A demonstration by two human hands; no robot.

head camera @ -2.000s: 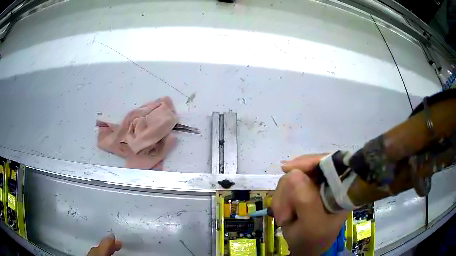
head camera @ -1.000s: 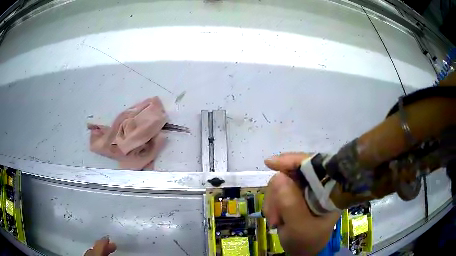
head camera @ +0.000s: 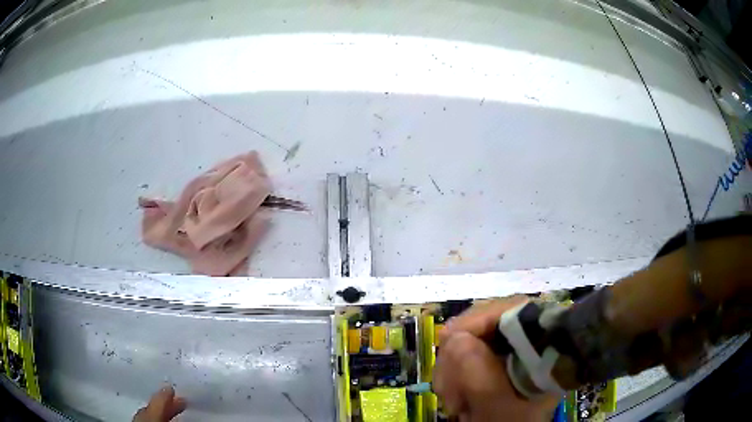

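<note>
My right hand (head camera: 477,369) grips a thick amber-brown glue dispensing gun (head camera: 651,313) with a white wrap near its front. The gun's pale-blue nozzle (head camera: 419,387) points left, over the right side of a yellow-edged circuit board (head camera: 375,363), near the upper right corner of its yellow transformer (head camera: 384,404). Whether the tip touches the board cannot be told. Other boards beside it are partly hidden behind my hand. My left hand (head camera: 162,406) is cut off by the bottom edge; only fingertips show, over the channel, with nothing seen in them.
A silver guide rail (head camera: 206,290) runs along the boards' far edge. A slotted bracket (head camera: 348,222) with a black knob stands across it. A crumpled pink cloth (head camera: 216,216) lies left, dark thin points sticking out. More boards (head camera: 16,338) are at far left. A blue coil (head camera: 732,175) hangs right.
The gun and my right hand have moved down toward the near side; the nozzle has gone from the small orange-yellow parts to beside the transformer. The view has shifted slightly.
</note>
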